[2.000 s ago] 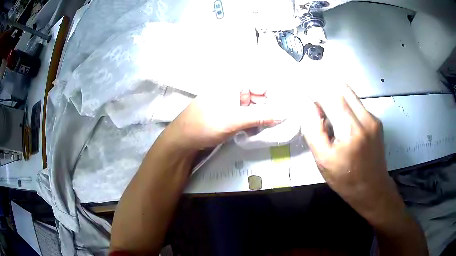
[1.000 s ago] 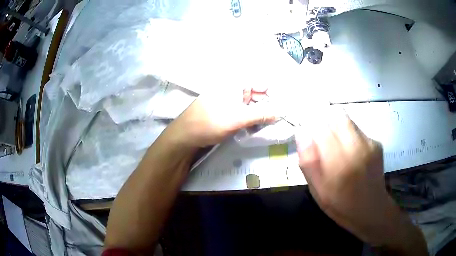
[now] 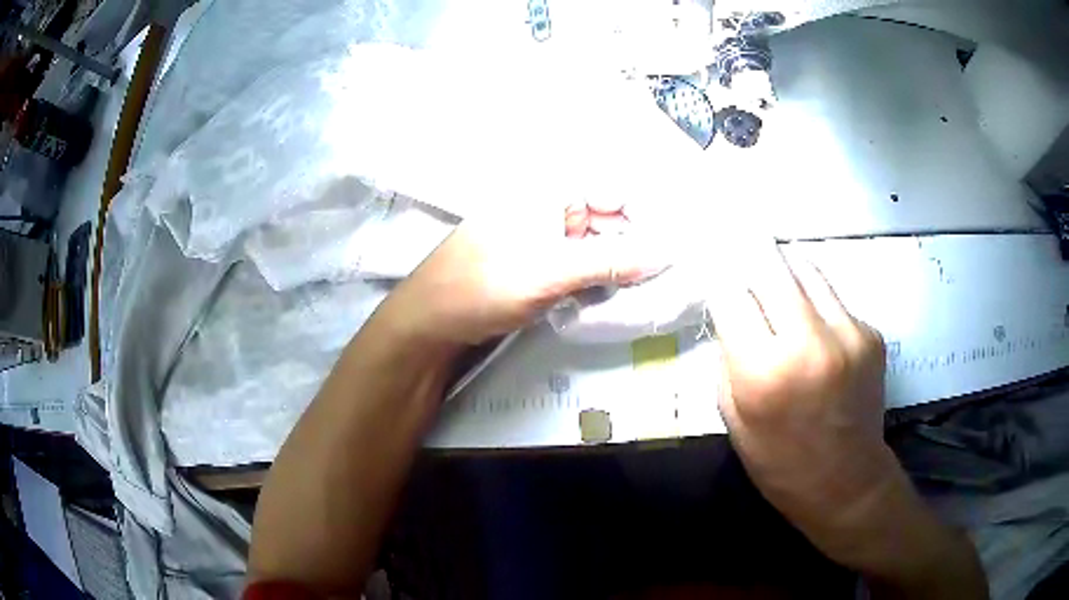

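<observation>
The pale grey garment (image 3: 281, 229) spreads over the table left of the needle area and hangs over the front edge. My left hand (image 3: 516, 275) lies on it with a cloth edge pinched between thumb and fingers; its fingertips are washed out by glare. My right hand (image 3: 803, 352) is bare, just right of the cloth edge, fingers bent and close together. Fine thread ends (image 3: 705, 325) show beside its fingertips. Glare hides what the right fingertips touch. The presser foot and needle area (image 3: 739, 88) is behind the hands.
A printed ruler (image 3: 516, 404) runs along the front edge, with a yellow mark (image 3: 655, 352) and an olive mark (image 3: 596, 425). Dark tools (image 3: 76, 281) and a dark container (image 3: 49, 131) are at the far left. Grey cloth (image 3: 996, 469) lies below the table edge at right.
My right hand has moved slightly and its blurred, closed fingers now show more clearly, with thread ends visible beside them. My left hand keeps its pinch in nearly the same place.
</observation>
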